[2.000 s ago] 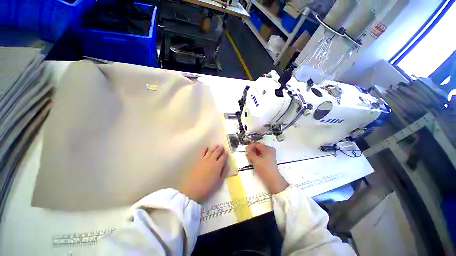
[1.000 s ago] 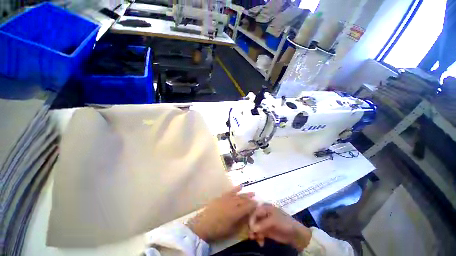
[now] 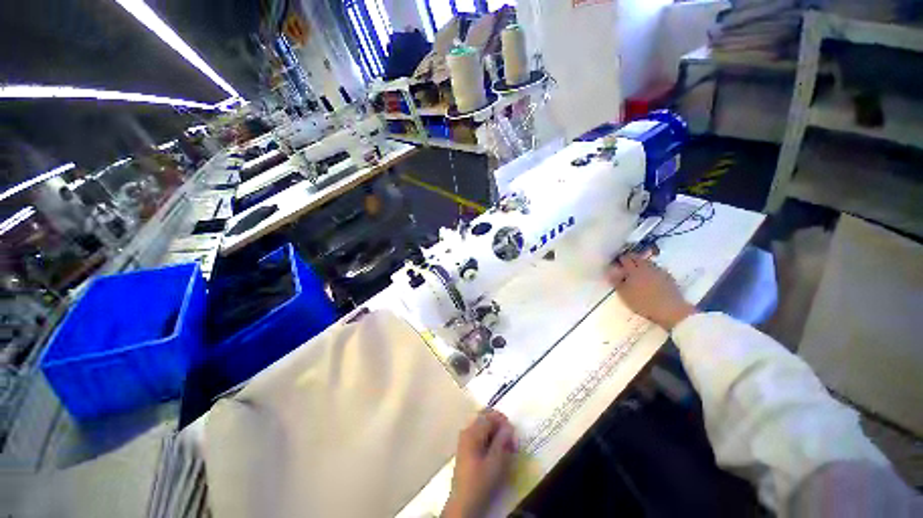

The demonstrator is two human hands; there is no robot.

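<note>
The beige panel [image 3: 339, 425] lies on the white machine table, left of the sewing machine [image 3: 547, 223]. My left hand [image 3: 486, 453] is at the panel's right edge, near the table's front, with fingers curled; whether it holds anything is hidden. My right hand [image 3: 648, 287] reaches to the right part of the tabletop, with its fingertips at a small dark tool [image 3: 640, 251] beside the machine's base. I cannot tell if the fingers grip it. The needle area [image 3: 474, 349] has no hand at it.
A thin black cord [image 3: 693, 217] lies on the right tabletop. Blue crates [image 3: 127, 339] stand at the left, one with dark pieces. Thread cones [image 3: 467, 79] stand behind the machine. A layered panel stack [image 3: 177, 476] is at lower left. Yellow tape [image 3: 522, 473] shows beside my left hand.
My view has swung up and to the right. My hands, close together a second ago, are apart. My right hand has moved right to the small dark tool; my left stays near the front edge.
</note>
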